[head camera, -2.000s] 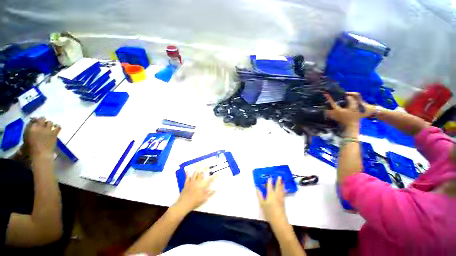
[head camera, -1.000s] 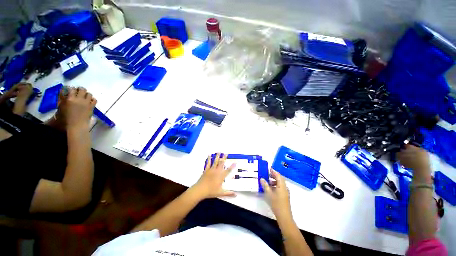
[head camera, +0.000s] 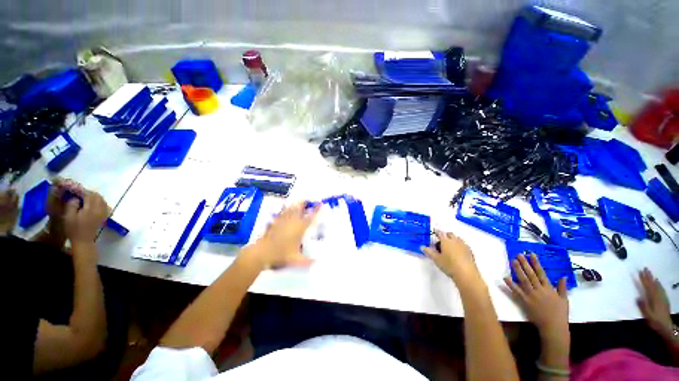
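A printed card (head camera: 336, 227), white with blue edges, lies in front of me with its right blue flap raised. My left hand (head camera: 287, 237) is over the card's left part, fingers spread and blurred; whether it touches is unclear. A blue blister tray (head camera: 400, 228) with cable ends in its slots lies right of the card. My right hand (head camera: 453, 257) is at the tray's lower right corner, fingertips at a small dark bit of cable; its grip is partly hidden.
A filled blue tray (head camera: 233, 215) and folded cards (head camera: 187, 232) lie left. A black cable pile (head camera: 495, 149), card stack (head camera: 406, 115) and clear plastic bag (head camera: 305, 100) are behind. Right, a neighbour's hand (head camera: 542, 294) rests on a tray (head camera: 547, 260) among several others. Another worker's hands (head camera: 80, 212) are far left.
The view has shifted. My left hand is spread wider at the card's left part. My right hand has moved from the card's right edge to the tray. The neighbour's hand now rests on a tray.
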